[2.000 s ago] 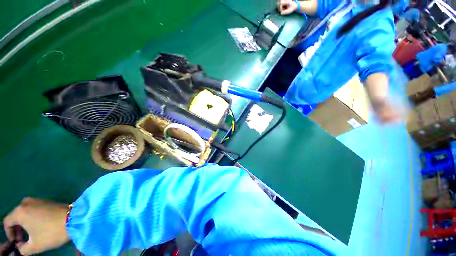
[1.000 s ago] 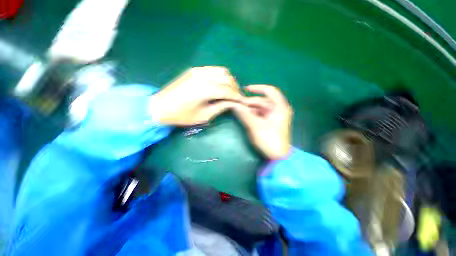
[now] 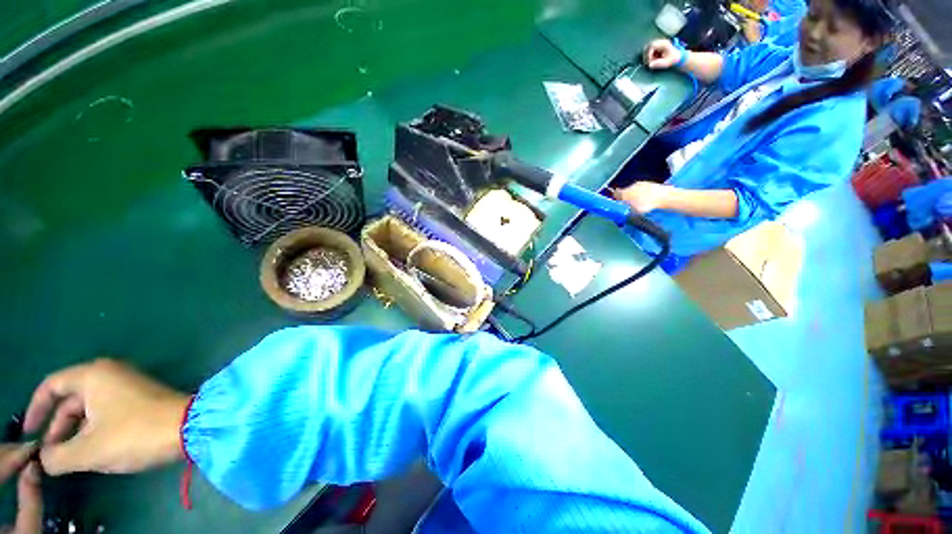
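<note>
My right hand (image 3: 104,417) is at the left edge. Its fingertips pinch a small dark piece (image 3: 34,453), which is mostly hidden. My left hand (image 3: 25,492) is cut off by the edge. Its fingertips meet the right ones at that piece, and its own hold cannot be told. Small dark and silvery bits (image 3: 71,526) lie at the bottom edge below my right hand. A brown round tub (image 3: 274,284) full of silvery bits stands beyond my right sleeve, beside an open tan box (image 3: 395,273) with a pale ring in it.
A black fan (image 3: 282,198) stands behind the tub. The soldering station (image 3: 444,235) has a yellow sponge (image 3: 503,221) and a blue-gripped iron (image 3: 590,200) with a black cord. A coworker (image 3: 752,146) in blue sits across at the right, near a cardboard box (image 3: 736,282) and clear bag (image 3: 571,106).
The view swung left to both hands held together, then back right, leaving the hands at the left edge. The coworker's arm has moved in towards their bench.
</note>
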